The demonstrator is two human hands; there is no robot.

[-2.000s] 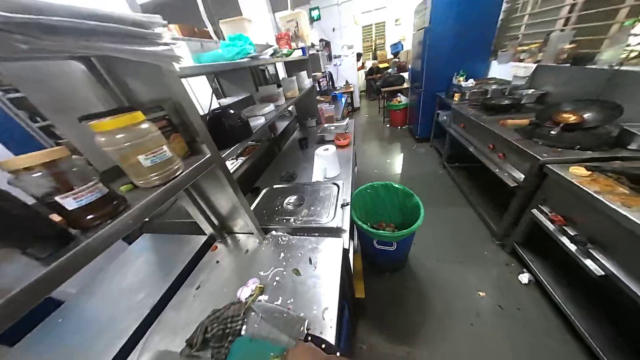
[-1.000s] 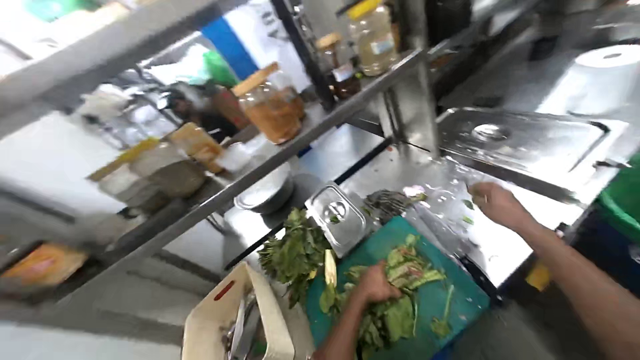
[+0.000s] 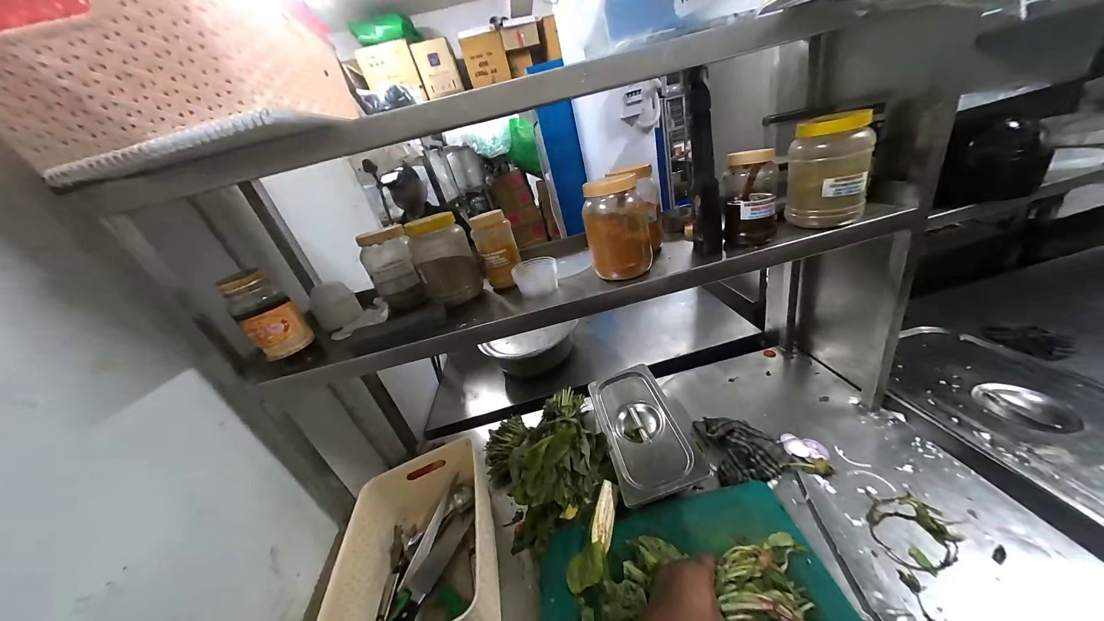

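Note:
One of my hands, blurred, reaches in at the bottom middle over leafy greens (image 3: 763, 580) on a green cutting board (image 3: 733, 509); it looks like my left hand (image 3: 686, 591). Whether its fingers grip the leaves is unclear. My right hand is out of view. Bunches of greens (image 3: 556, 461) lie left of a steel container with its lid (image 3: 649, 435). A pale stalk (image 3: 603, 516) rests on the board's upper left part. Behind the board are a dark checked cloth (image 3: 740, 450) and onion pieces (image 3: 804, 447).
A cream bin (image 3: 487, 535) holding knives stands left of the board. Jars (image 3: 617, 228) line the steel shelf (image 3: 569, 302) above. Green stems (image 3: 914, 526) and scraps lie on the counter at right, beside a lidded steel pan (image 3: 1018, 405). A wall is at far left.
The view has turned left since two seconds ago. My right hand, over the counter right of the board one second ago, has left the view. My left hand remains at the greens.

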